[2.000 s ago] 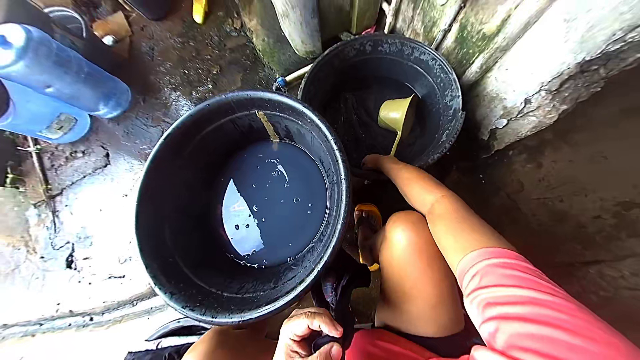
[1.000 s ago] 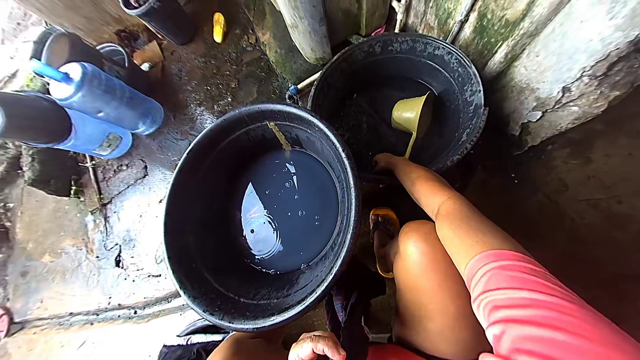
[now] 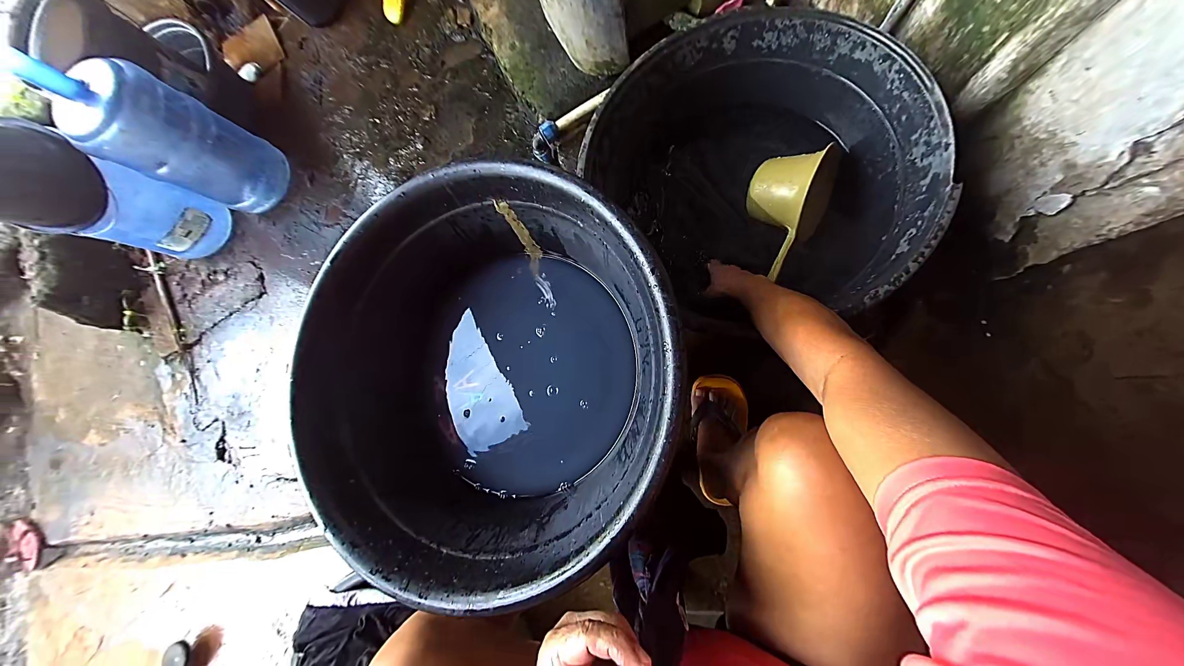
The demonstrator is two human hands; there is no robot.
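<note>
A large black plastic tub [image 3: 319,370] with some water in its bottom stands in front of me, a pale strip on its inner wall. Beyond it at the upper right is a second black tub [image 3: 925,120], where a yellow plastic dipper [image 3: 779,190] lies tilted, handle toward me. My right hand [image 3: 731,277] reaches into that second tub near the dipper's handle; its fingers are dark and partly hidden, so a grip cannot be made out. My left hand [image 3: 594,638] is low at the bottom edge, fingers curled, beside dark cloth [image 3: 652,583]. What it holds, if anything, is cut off.
Blue plastic containers [image 3: 176,139] stand at the upper left on wet, cracked ground. A pipe with a blue fitting [image 3: 546,134] lies between the tubs. A rough wall [image 3: 1073,139] borders the right tub. My sandalled foot [image 3: 717,435] is just below the tubs.
My left hand, earlier around a dark thing near the near tub's lower edge, now shows only partly at the bottom of the view. My right hand remains at the second tub.
</note>
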